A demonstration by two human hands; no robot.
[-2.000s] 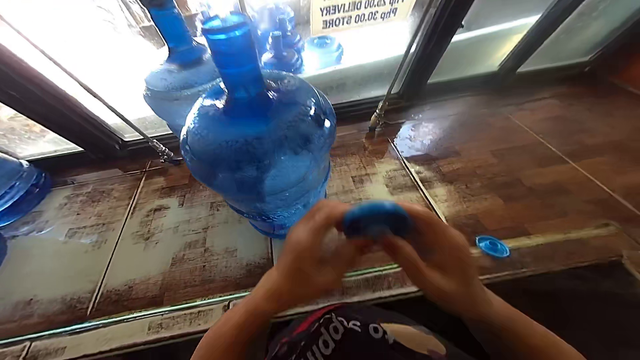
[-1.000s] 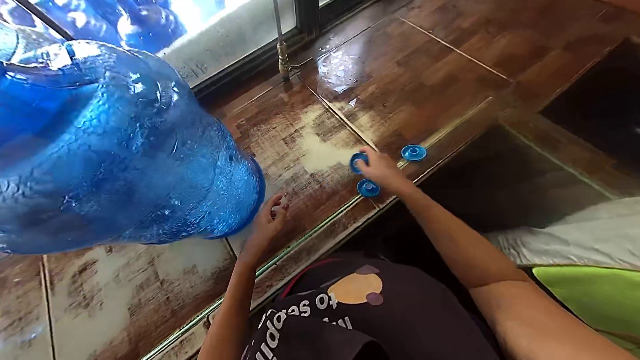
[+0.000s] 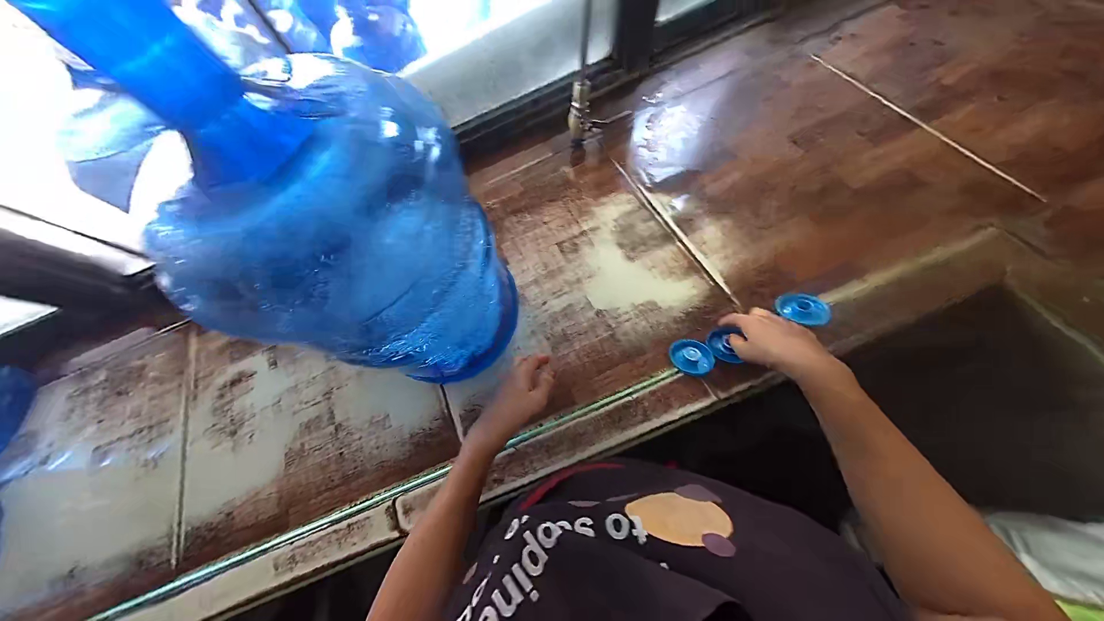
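Note:
Three blue plastic bottle caps lie in a row near the counter's edge: a left cap (image 3: 691,356), a middle cap (image 3: 724,344) and a right cap (image 3: 803,309). The fingers of my right hand (image 3: 776,341) are on the middle cap; whether they grip it is hard to tell. My left hand (image 3: 523,390) rests by the counter's edge with its fingers loosely curled, holding nothing that shows. Just left of it, a large blue water jug (image 3: 345,224) stands on the counter, its neck toward the upper left.
The worn tiled counter (image 3: 638,285) has a raised front edge. Behind it are a window frame (image 3: 634,34) and a thin rod with a metal fitting (image 3: 580,112). More blue jugs (image 3: 371,30) show through the glass. Another blue object sits at the far left. White and green material lies at lower right.
Two seconds ago both hands held a blue cap, with one cap on the counter. One second ago two more were there, one at my right hand. The view has shifted since.

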